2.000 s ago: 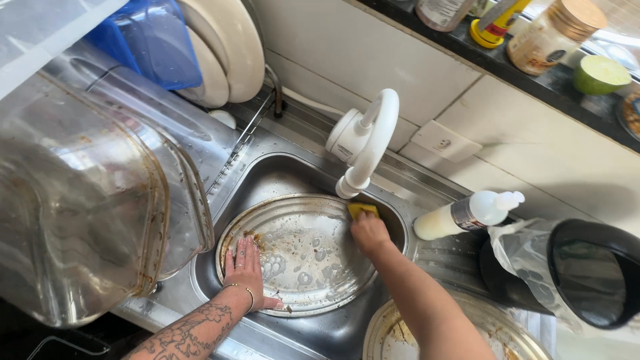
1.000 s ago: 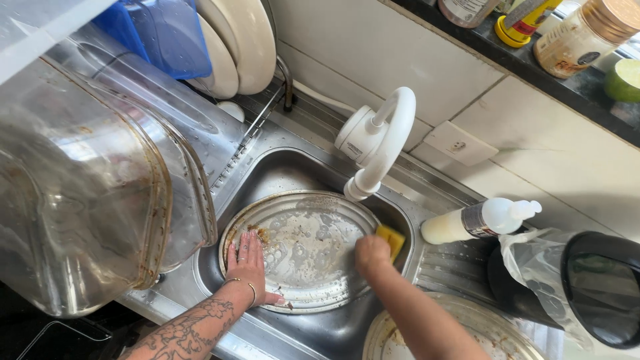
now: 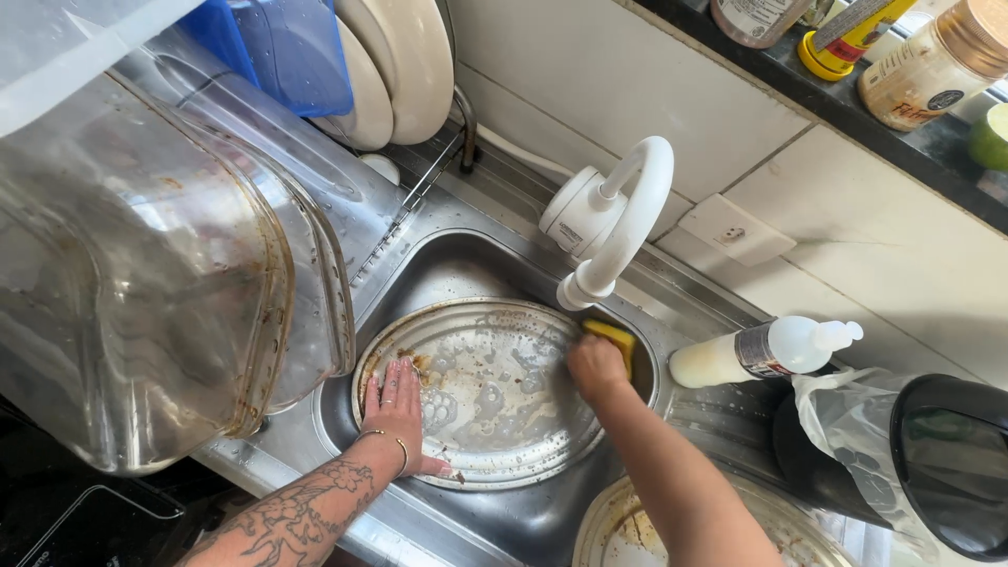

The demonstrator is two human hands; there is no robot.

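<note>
An oval metal platter (image 3: 504, 394) with soap suds and brown residue lies tilted in the stainless steel sink basin (image 3: 465, 248). My left hand (image 3: 398, 413) presses flat on its left part, fingers spread, gripping nothing. At the right rim my right hand (image 3: 598, 366) holds a yellow sponge (image 3: 613, 339), which is partly hidden by the fingers. A white faucet (image 3: 638, 205) arches above the platter's far right edge; no water is seen running from it. Another stained oval platter (image 3: 614, 520) lies lower right, partly under my right forearm.
Large stained glass dishes (image 3: 181, 299) stand at the left. Behind are a blue container (image 3: 291, 55) and plates (image 3: 417, 71) in a rack. A dish soap bottle (image 3: 756, 350) and a black bin with a plastic liner (image 3: 957, 465) stand at the right. Jars (image 3: 913, 87) line a dark ledge.
My right hand and the sponge have moved along the platter's right rim, slightly away from the faucet since the oldest frame. My left hand stays on the platter's left side.
</note>
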